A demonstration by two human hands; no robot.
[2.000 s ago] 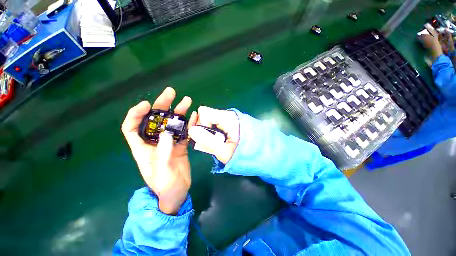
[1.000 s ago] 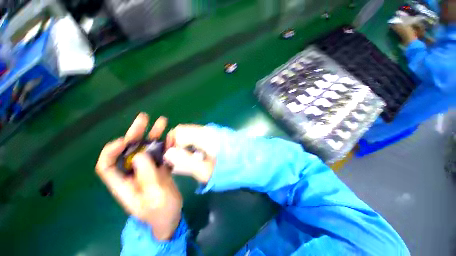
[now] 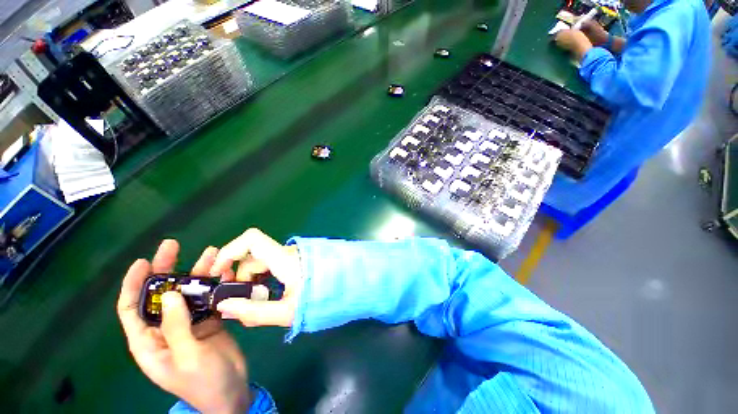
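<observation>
My left hand (image 3: 190,352) holds a black device housing (image 3: 174,297), open side up, with gold and white parts visible inside. The thumb lies over the housing's inside. My right hand (image 3: 263,279) pinches a dark flat module (image 3: 235,293) with a light end at the housing's right edge. Whether the module is joined to the housing cannot be told. The clear blister tray (image 3: 485,174) with rows of white-and-dark modules is to the right of my hands.
A black parts tray (image 3: 526,105) lies beyond the clear tray. Several small devices (image 3: 321,152) lie in a line on the green bench (image 3: 267,186). A blue box-shaped unit (image 3: 32,198), white papers (image 3: 81,166) and stacked clear trays (image 3: 182,77) are back left. A person in blue (image 3: 647,73) works at upper right.
The view has turned toward the right and up. Both hands now appear lower left, still on the housing, and the dark module shows more plainly between them. The trays appear further left.
</observation>
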